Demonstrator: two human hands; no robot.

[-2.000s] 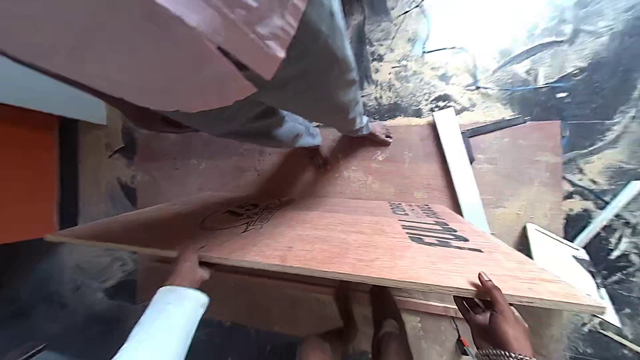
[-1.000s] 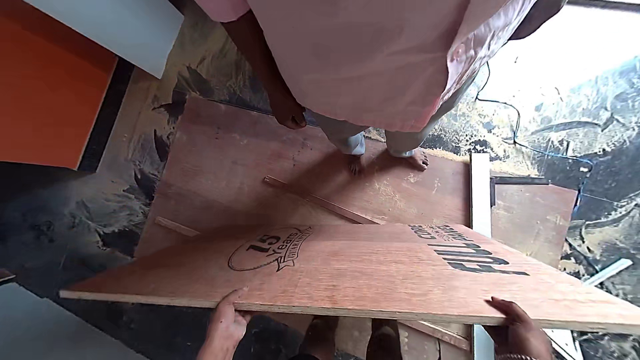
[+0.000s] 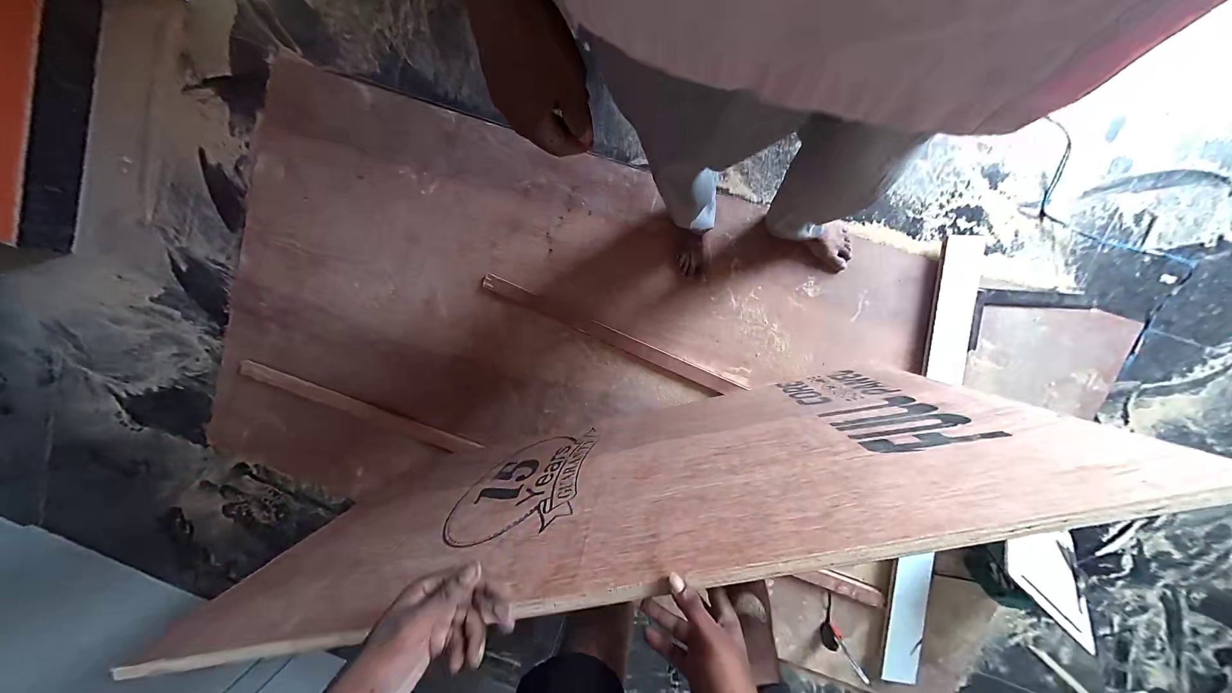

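A large plywood sheet (image 3: 654,500) with black printed marks is raised at a tilt above the floor boards. My left hand (image 3: 438,616) lies at its near edge, left of centre, with the fingers spread over the edge; its grip is unclear. Closer to the middle, my right hand (image 3: 698,630) has its thumb against the same edge and its fingers lower down, partly behind the edge. Beneath the sheet, thin wooden strips (image 3: 616,337) lie on a larger brown board (image 3: 385,221).
A person (image 3: 751,125) stands barefoot on the brown board beyond the sheet. A long white strip (image 3: 953,318) lies to the right, near a blue cable (image 3: 1121,252). A red-handled tool (image 3: 835,635) is at the lower right. Grey panels (image 3: 87,616) lie at lower left.
My right hand has moved left along the near edge, closer to my left hand. The sheet now slants, its right end higher in view. The other person stands upright instead of bending to the floor.
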